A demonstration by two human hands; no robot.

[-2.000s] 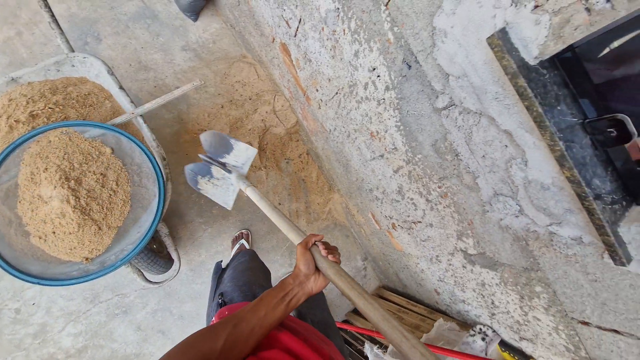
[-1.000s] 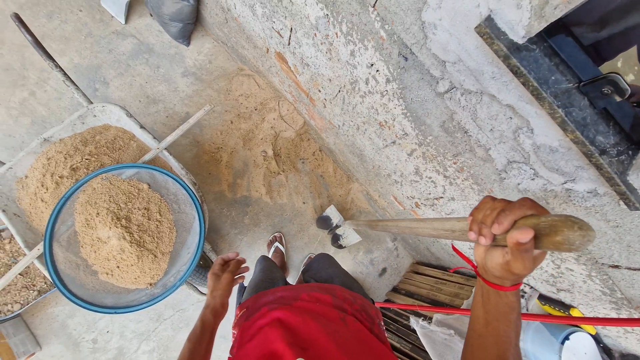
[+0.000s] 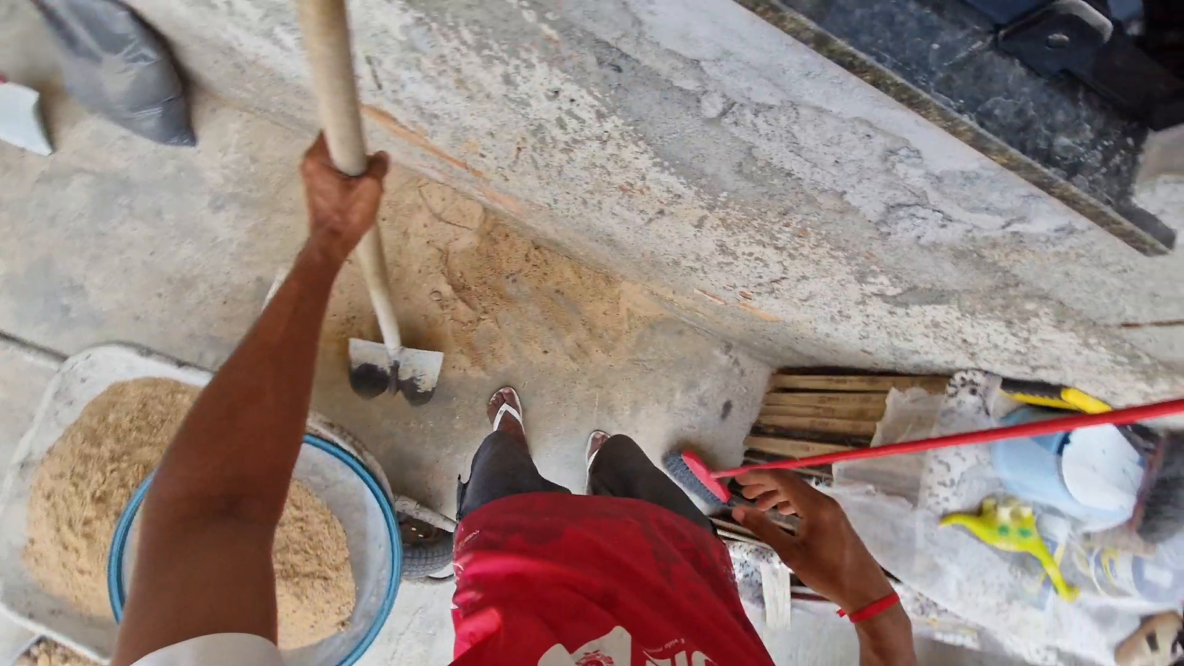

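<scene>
My left hand (image 3: 344, 190) grips the wooden handle of a shovel (image 3: 396, 365), whose metal blade rests low on the concrete floor beside a thin spread of sand (image 3: 518, 287). My right hand (image 3: 805, 527), with a red band at the wrist, is near the red head of a broom (image 3: 708, 474); its fingers are partly curled, and whether they touch the broom is unclear. Below my left forearm lies a blue-rimmed round sieve (image 3: 393, 546) with sand in it, over a wheelbarrow (image 3: 88, 365) that holds more sand.
A rough plastered wall (image 3: 647, 157) runs diagonally beside the floor. Wooden slats (image 3: 823, 407), a light blue bucket (image 3: 1027, 467) and a yellow-green plastic object (image 3: 1008, 536) lie at the right. A grey bag (image 3: 120, 74) is at upper left, a dark stone slab (image 3: 1008, 102) at upper right.
The shovel has passed from my right hand to my left and moved left, its handle now pointing up the view. My right hand has come down towards the broom.
</scene>
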